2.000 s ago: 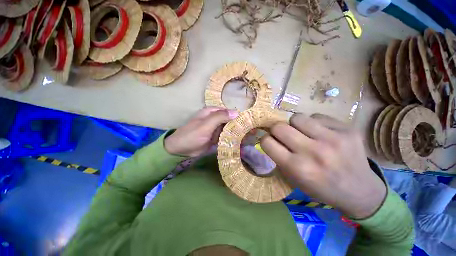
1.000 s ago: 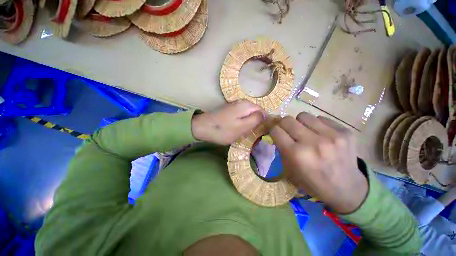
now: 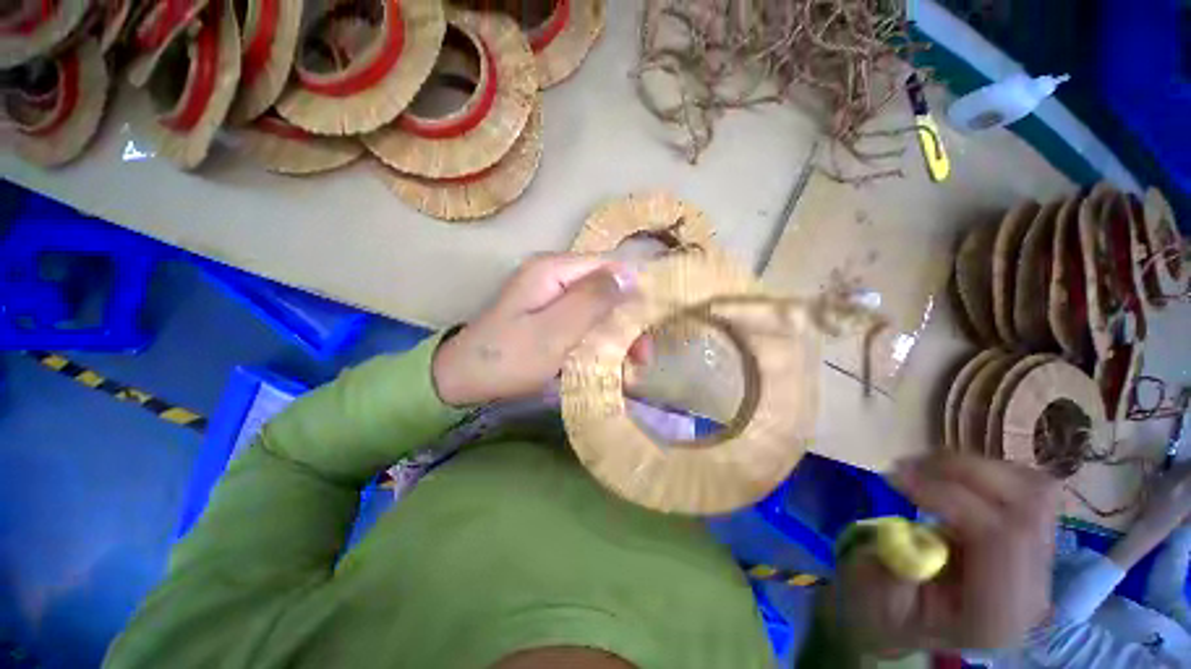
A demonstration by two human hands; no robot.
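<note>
My left hand point(image 3: 529, 327) holds a woven ring point(image 3: 594, 431) by its upper left rim, tilted over the table's near edge. A thin brown cord point(image 3: 771, 307) runs from the ring's opening to the right, its end blurred. My right hand point(image 3: 973, 549) is at the lower right, away from the ring and blurred, closed around a yellow-handled tool point(image 3: 910, 549); the tool's tip cannot be made out. A second woven ring point(image 3: 614, 220) lies on the table behind the held one, partly hidden, with some cord in its opening.
Red-banded rings point(image 3: 451, 137) heap at the upper left. A cord pile point(image 3: 784, 59), a yellow cutter point(image 3: 931, 146) and a white bottle point(image 3: 999, 102) lie at the far edge. Ring stacks point(image 3: 1032, 268) with cords stand at right. Another person's arm point(image 3: 1156, 516) shows at the lower right.
My right hand has moved from the ring down to the right, showing the yellow handle. A cord now stretches out from the held ring. My left hand still holds the ring, now turned more toward the camera.
</note>
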